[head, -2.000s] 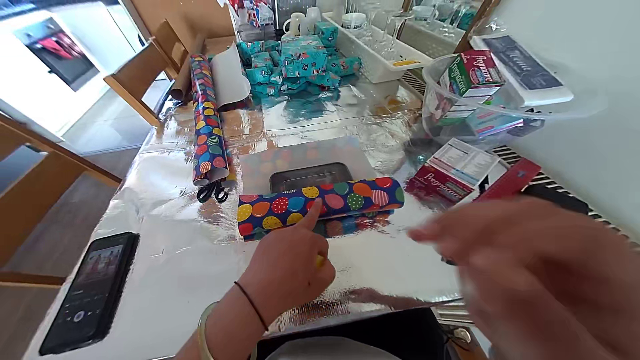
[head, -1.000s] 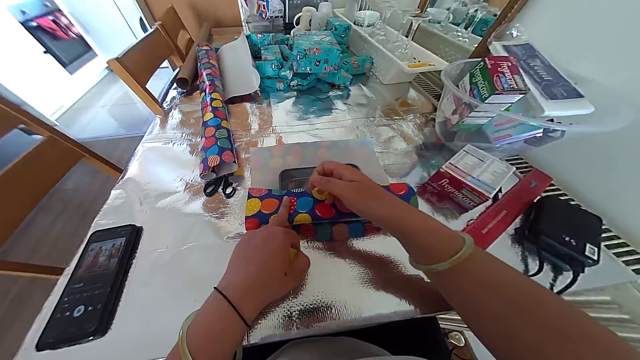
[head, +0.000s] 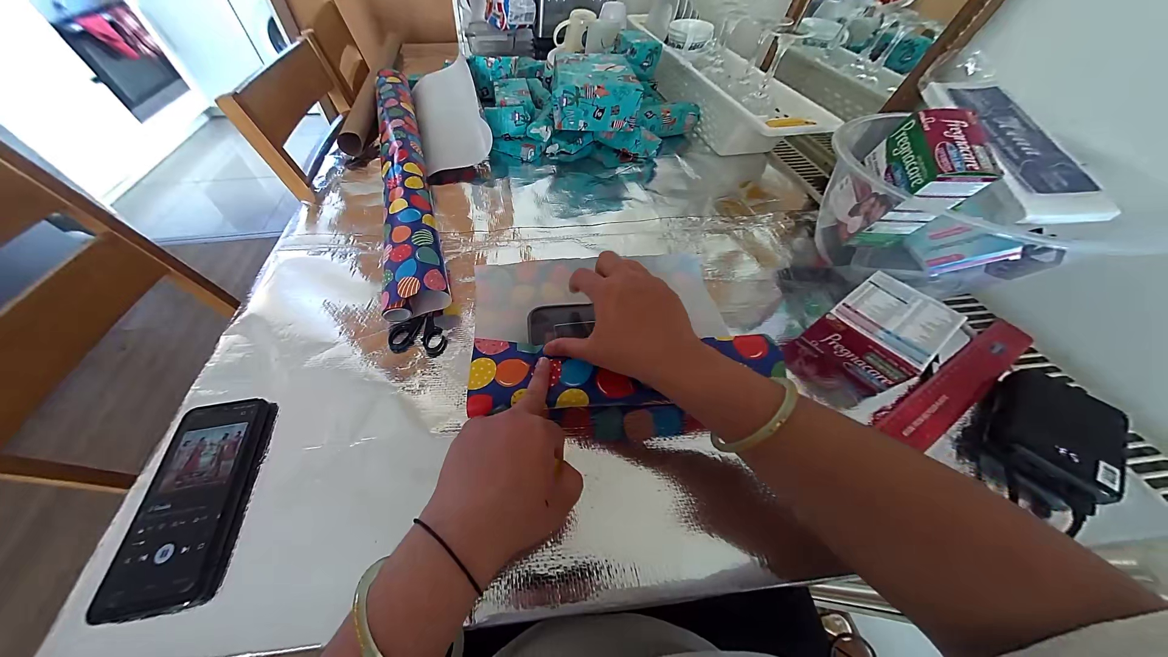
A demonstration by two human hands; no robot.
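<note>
A sheet of balloon-print wrapping paper point(head: 511, 290) lies white side up, its near edge folded over so the blue printed side shows. A dark rectangular item point(head: 555, 322) rests on it, partly covered by the fold and my hand. My left hand point(head: 511, 474) presses the fold with its index fingertip, the other fingers curled. My right hand point(head: 630, 319) is over the fold and the dark item, thumb at the fold's upper edge, fingers bent; whether it grips anything is hidden. Black-handled scissors point(head: 418, 336) lie at the end of a roll of the same paper point(head: 408, 201).
A smartphone point(head: 182, 511) lies at the left. Teal-wrapped parcels point(head: 593, 91) are piled at the back beside a white dish rack point(head: 730, 119). To the right are a clear plastic tub point(head: 835, 210), a maroon box point(head: 853, 351) and a black power adapter point(head: 1058, 438). Wooden chairs stand left.
Two seconds ago my right hand was a blur at the right; it came onto the folded paper and now reaches over the dark item. My left index finger remains on the fold.
</note>
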